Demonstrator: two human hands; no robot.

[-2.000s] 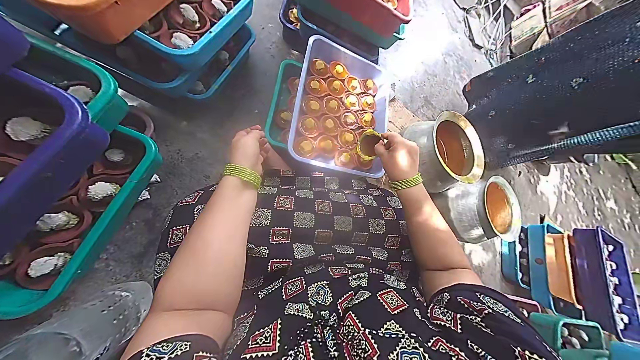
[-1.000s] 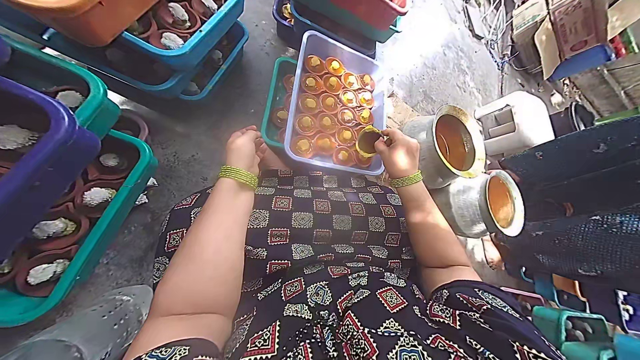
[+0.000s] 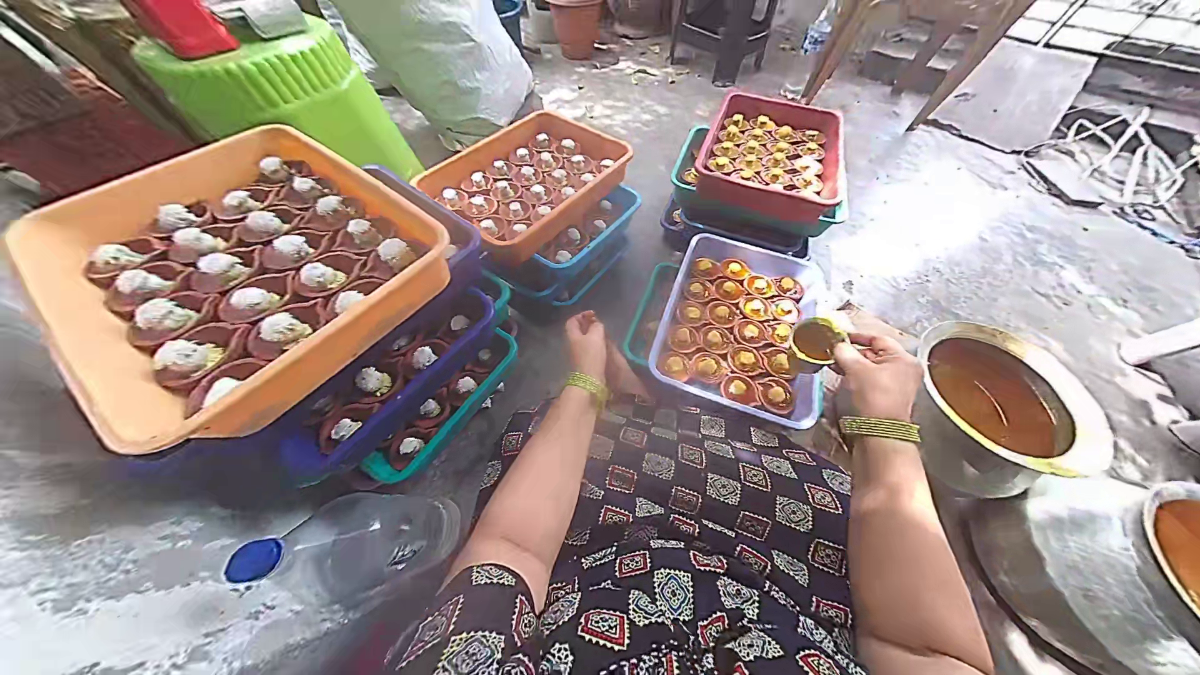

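Observation:
My right hand grips a small metal cup holding dark amber liquid, tilted at the right edge of a pale lavender plastic tray. Rows of small clay cups stand in that tray, each with a wick piece and orange-brown liquid. Just right of this hand is a wide metal pot of the same coloured liquid. My left hand is loosely curled beside the tray's left side, near my lap; its fingers are partly hidden, and I cannot tell whether it holds anything.
An orange tray of clay cups with white tops lies on stacked trays at left; another orange tray stands behind. A red tray tops a stack beyond the lavender one. A clear plastic bottle lies at lower left, a second pot at lower right.
The view has swung left and up, showing more of the stacked trays. The small metal cup remains in my right hand near the lavender tray's right edge.

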